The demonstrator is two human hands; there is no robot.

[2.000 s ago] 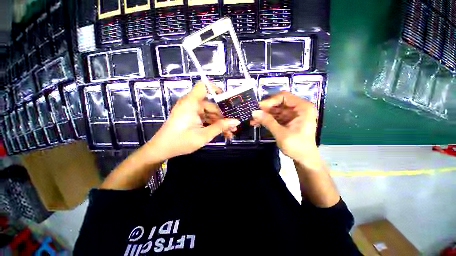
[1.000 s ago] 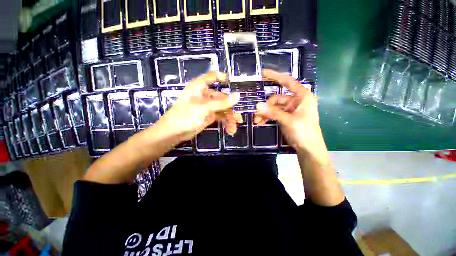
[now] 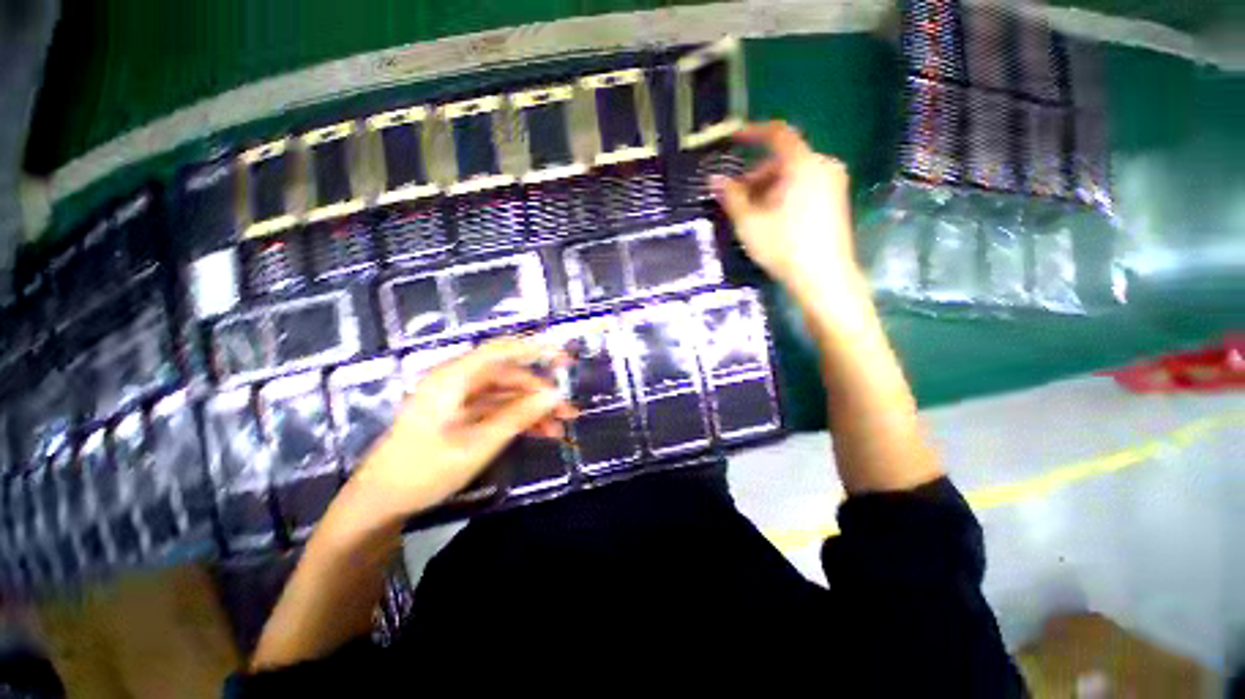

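My right hand (image 3: 789, 205) holds a pale-gold front housing (image 3: 687, 138) with a dark keypad at its lower end, over the top right corner of the black blister tray (image 3: 785, 376). Its fingers cover part of the keypad end. My left hand (image 3: 471, 417) is over the lower middle of the tray, fingers bent close together; no piece shows clearly in it. The tray's upper row has gold-framed housings with keypads (image 3: 474, 144). The middle row has sideways frames (image 3: 464, 298). The lower row has upright frames (image 3: 744, 369).
Dark keypad stacks (image 3: 1004, 96) stand at the upper right beside a clear blister tray (image 3: 976, 260). A second black tray (image 3: 103, 369) is at left, above a cardboard box (image 3: 137, 635). A white square (image 3: 215, 283) lies at the tray's upper left.
The housing has moved from between both hands to the tray's upper right in my right hand. My left hand has let go and moved down and left. The view has shifted and tilted.
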